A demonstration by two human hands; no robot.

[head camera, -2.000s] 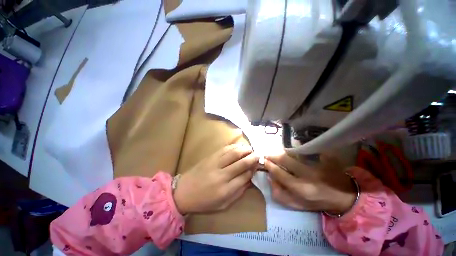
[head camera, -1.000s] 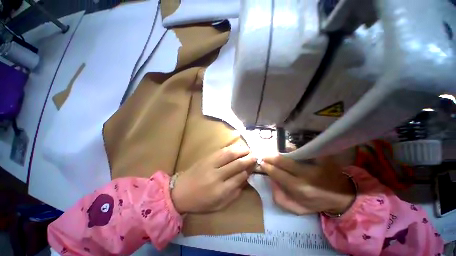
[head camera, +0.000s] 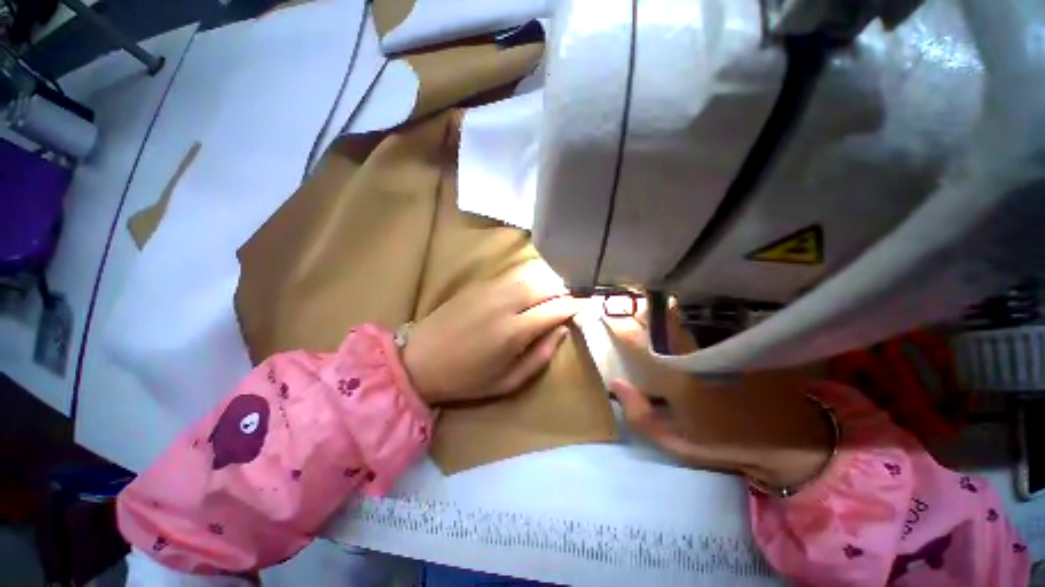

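Note:
A large tan garment panel (head camera: 344, 252) with a seam line down it lies on the white table, its right edge at the needle area under the machine head (head camera: 688, 149). My left hand (head camera: 487, 338) lies on the panel with its fingertips at the edge, just left of the bright lamp light. My right hand (head camera: 688, 401) is at the right of the edge, its fingers partly behind the machine's needle parts and the thumb apart from them. Glare hides the needle and the fingertips. I cannot tell whether either hand pinches the fabric.
More tan and white pieces (head camera: 458, 75) lie behind the panel. A small tan offcut (head camera: 166, 201) is at the left. Orange-red scissors (head camera: 905, 373) are right of my right hand. A ruler (head camera: 550, 545) runs along the front edge. A purple machine (head camera: 29, 206) stands at far left.
The panel's front part and my left hand have moved away from me, toward the machine. My right hand has moved forward and its thumb has spread from the fingers.

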